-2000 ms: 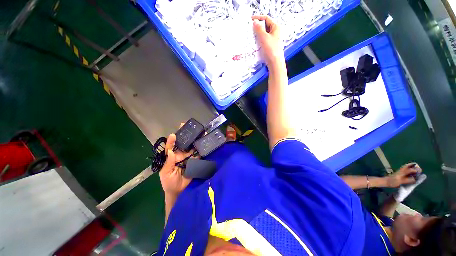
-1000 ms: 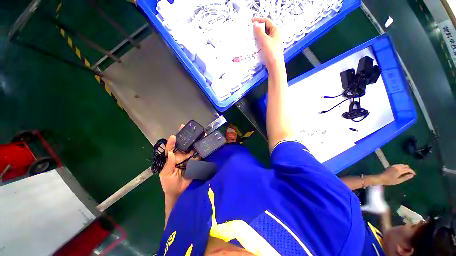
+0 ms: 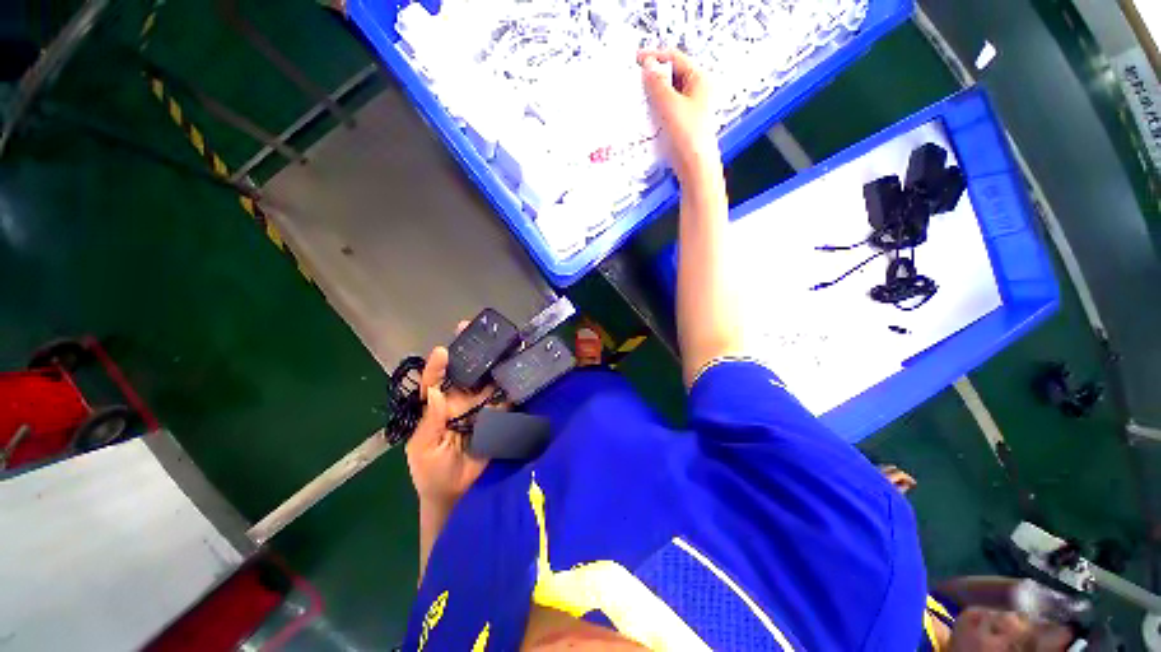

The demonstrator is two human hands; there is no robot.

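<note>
My left hand is at the lower left in front of my body, closed around several black power adapters with their cords bundled beside the fingers. My right hand is over the pile of small white parts in a blue tray. Its fingers are bent and its fingertips are among the white parts. Glare hides whether they grip a piece.
A second blue tray at the right has a white lining with black adapters and cords on it. A grey metal platform and a red trolley stand at the left. Another person is at the lower right edge.
The other person at the lower right has moved lower in the picture, and their forearm has drawn back mostly out of sight. My hands and the held adapters have hardly moved.
</note>
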